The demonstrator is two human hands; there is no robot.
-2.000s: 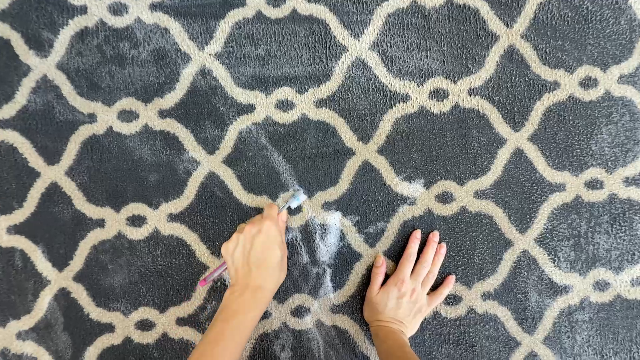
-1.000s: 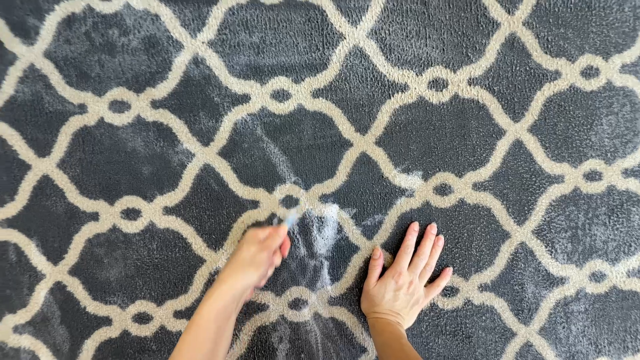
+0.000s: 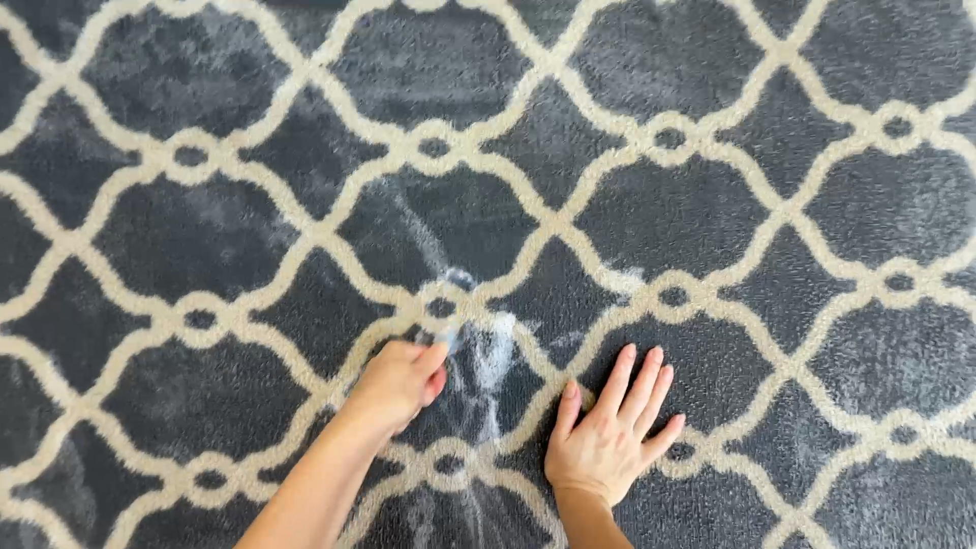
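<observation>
My left hand (image 3: pixel 400 381) is closed around a small brush (image 3: pixel 451 335), whose head is blurred against the rug just beyond my fingertips. Its handle is hidden by the hand. White foamy or powdery residue (image 3: pixel 494 351) lies on the pile right beside the brush, with fainter streaks running up and down from it. My right hand (image 3: pixel 606 442) rests flat, palm down and fingers spread, on the rug to the right of the residue, holding nothing. Under both hands is a dark grey rug (image 3: pixel 671 213) with a cream trellis pattern.
The patterned rug fills the whole view, and its pile shows lighter, brushed-looking patches in several places. A small white patch (image 3: pixel 627 278) marks a cream line above my right hand.
Two seconds ago the brush head and pink handle end showed clearly; now the handle is hidden and the head blurred. My left hand has shifted and turned. My right hand stays flat on the rug.
</observation>
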